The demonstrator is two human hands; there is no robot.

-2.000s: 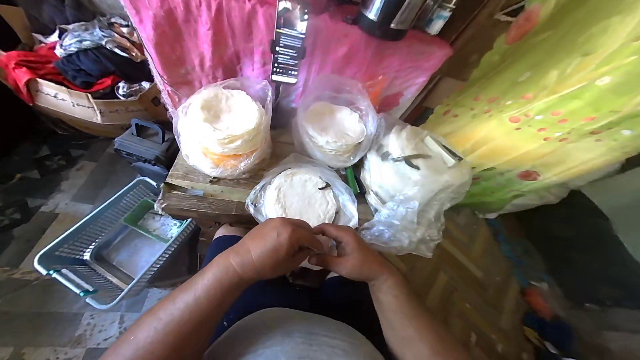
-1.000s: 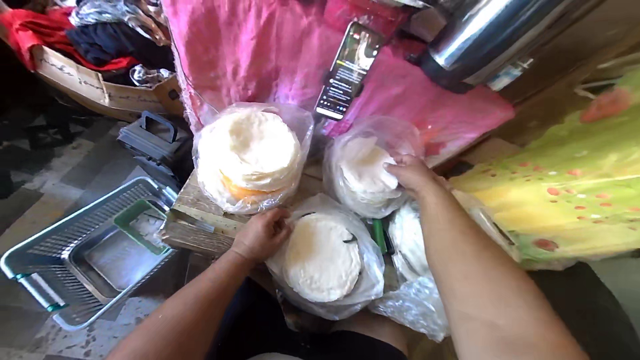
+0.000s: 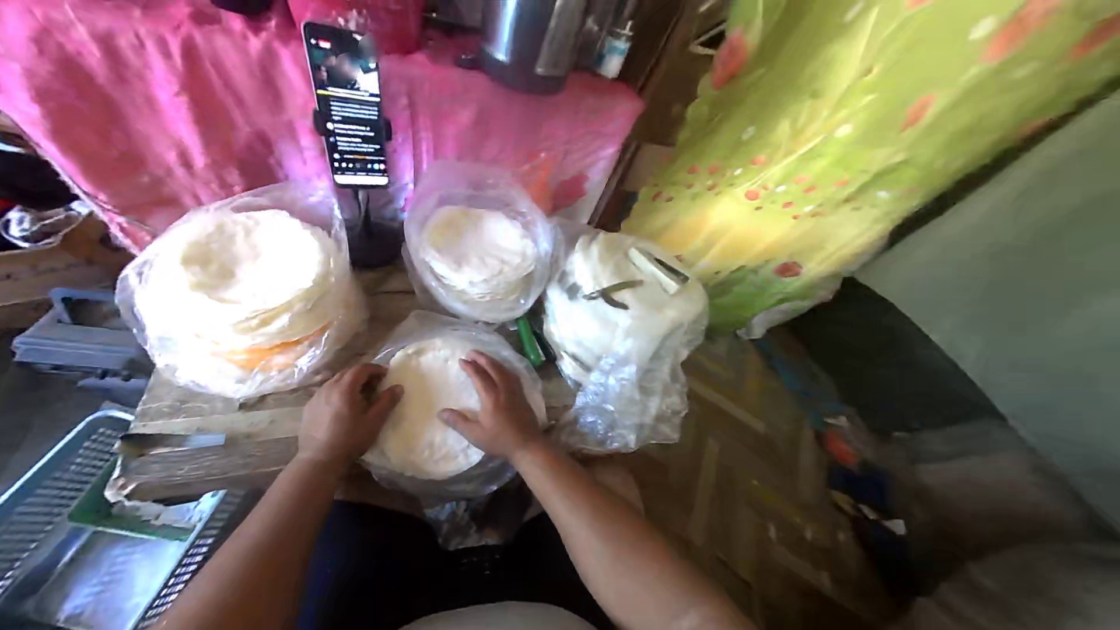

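A stack of thin round wrappers (image 3: 429,429) lies in an opened clear plastic bag in front of me. My left hand (image 3: 350,411) rests at its left edge, fingers apart. Over its right side, my right hand (image 3: 494,407) spreads its fingers on the top sheet. Behind it a smaller wrapper stack (image 3: 477,249) sits in another plastic bag. A taller stack (image 3: 249,262), with an orange layer low down, stands in its bag at the left. To the right, a bulging bag of white material (image 3: 612,306) has dark green strips and a pale piece on top.
A phone (image 3: 350,114) stands upright on a holder behind the bags. A blade-like metal strip (image 3: 175,441) lies on the wooden table's left end. A green-handled object (image 3: 529,341) lies between bags. A plastic basket (image 3: 52,455) is at lower left; a metal flask (image 3: 532,39) stands behind.
My right hand has moved from the smaller stack at the back to the front stack. My left hand has moved from the bag's edge onto the front stack's left side. The view has shifted.
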